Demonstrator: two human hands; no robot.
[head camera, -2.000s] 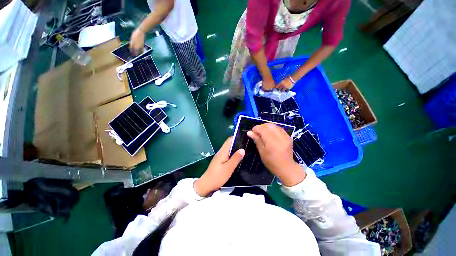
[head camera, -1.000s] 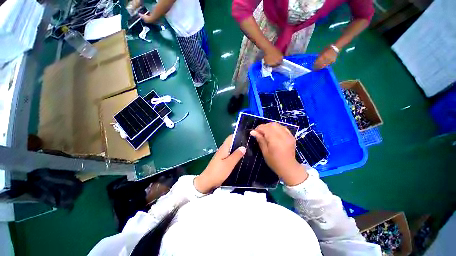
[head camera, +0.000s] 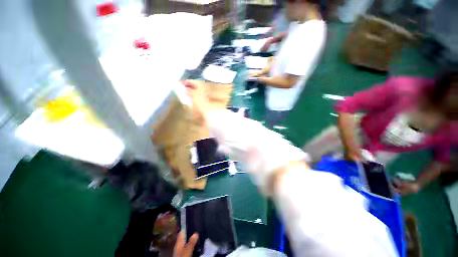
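Note:
The frame is blurred. A black solar panel (head camera: 210, 221) with a pale edge is at the bottom centre. My left hand (head camera: 186, 244) holds it by its left edge, partly cut off by the bottom of the picture. A small white thing lies against the panel's lower part; I cannot tell what it is. My right arm stretches across the bench, and my right hand (head camera: 195, 98) is over the brown cardboard (head camera: 173, 135), by the edge of large white sheets (head camera: 145, 65). Its fingers are too blurred to tell if they grip anything.
More panels (head camera: 211, 155) lie on the cardboard and green bench beneath my right arm. A person in white (head camera: 299, 60) stands at the bench's far side. A person in pink (head camera: 396, 120) holds a panel over the blue crate (head camera: 331, 168) at right. A dark bundle (head camera: 143, 183) is at left.
The view has swung left towards the bench. My right hand has left the panel and reached out to the white sheets. My left hand still holds the panel, now lower in view.

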